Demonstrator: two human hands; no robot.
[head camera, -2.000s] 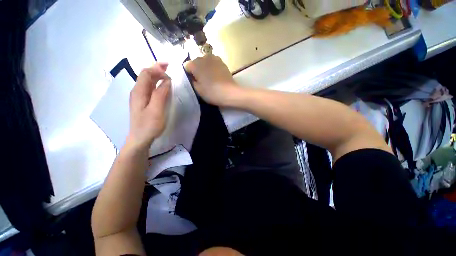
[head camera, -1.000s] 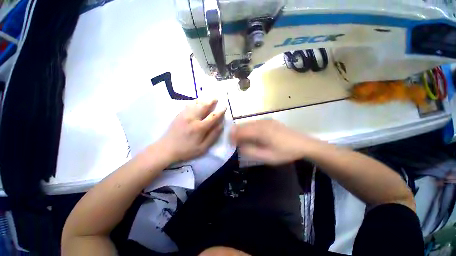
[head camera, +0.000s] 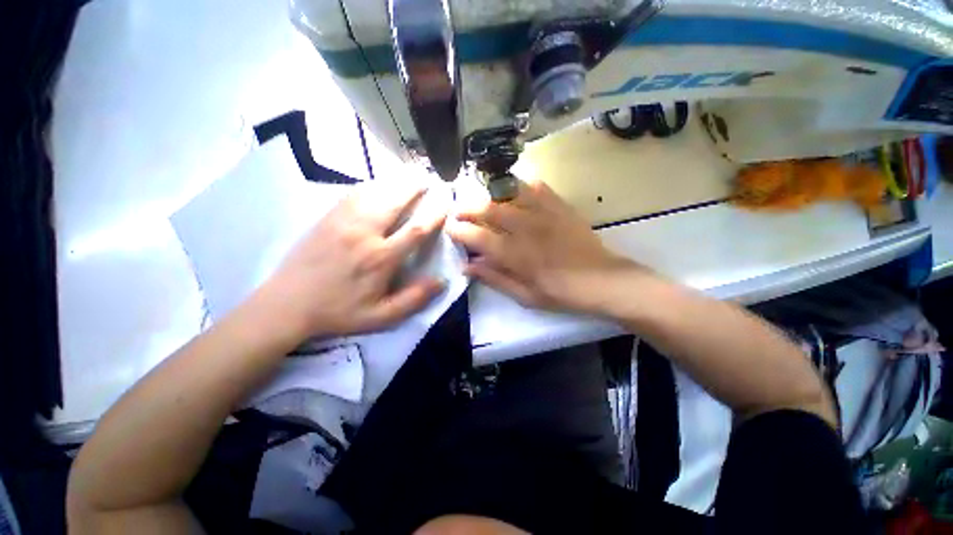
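Observation:
The garment panel (head camera: 246, 225), white side up, lies on the table in front of the sewing machine (head camera: 491, 63); its black part hangs over the table's front edge. My left hand (head camera: 366, 261) lies on the panel, fingers spread, pressing it flat. My right hand (head camera: 533, 246) is at the panel's right edge, just below the presser foot area (head camera: 502, 172), its fingertips on the fabric. Whether the fingers pinch the edge is hard to tell. A black strip (head camera: 303, 152) shows above the panel's top edge. The needle is not clearly visible.
Black scissor handles (head camera: 646, 118) show under the machine arm. An orange fuzzy bundle (head camera: 805, 185) and coloured rings (head camera: 904, 167) are at the right. A long black pile (head camera: 26, 230) lies at the left table edge. Fabric pieces hang at lower right (head camera: 888, 387).
My right hand has moved up and left towards the presser foot, onto the panel's edge. My left hand stays on the panel. The view has shifted, with the machine head looking closer.

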